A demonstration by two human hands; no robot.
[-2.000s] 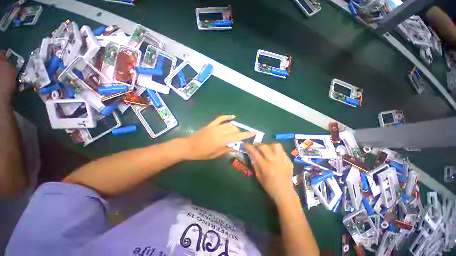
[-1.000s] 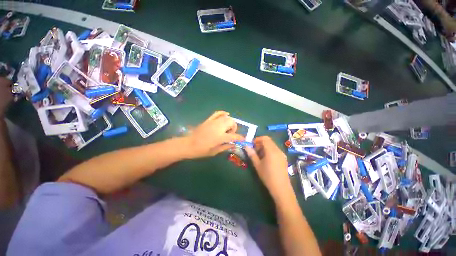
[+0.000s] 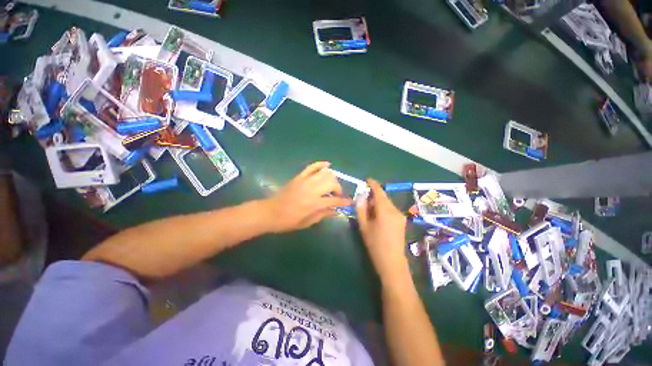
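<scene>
A white frame [image 3: 348,176] lies between my hands over the green surface, tilted, its far edge showing. A blue battery [image 3: 345,211] shows at its near edge, partly under my fingers. My left hand [image 3: 309,198] holds the frame's left end. My right hand [image 3: 377,214] holds its right end, fingertips on the near right corner. The circuit board is hidden or too small to tell.
A heap of part-assembled units [image 3: 154,86] lies left, another heap [image 3: 465,257] right, with empty frames [image 3: 620,307] at far right. Beyond a pale rail [image 3: 343,121], assembled units [image 3: 427,101] lie on the belt. A grey post [image 3: 579,177] juts in from the right.
The reddish-brown board that hung below the frame no longer shows. My right hand has moved up to the frame's right end. The units on the belt have shifted right. The person's arm at left has drawn back.
</scene>
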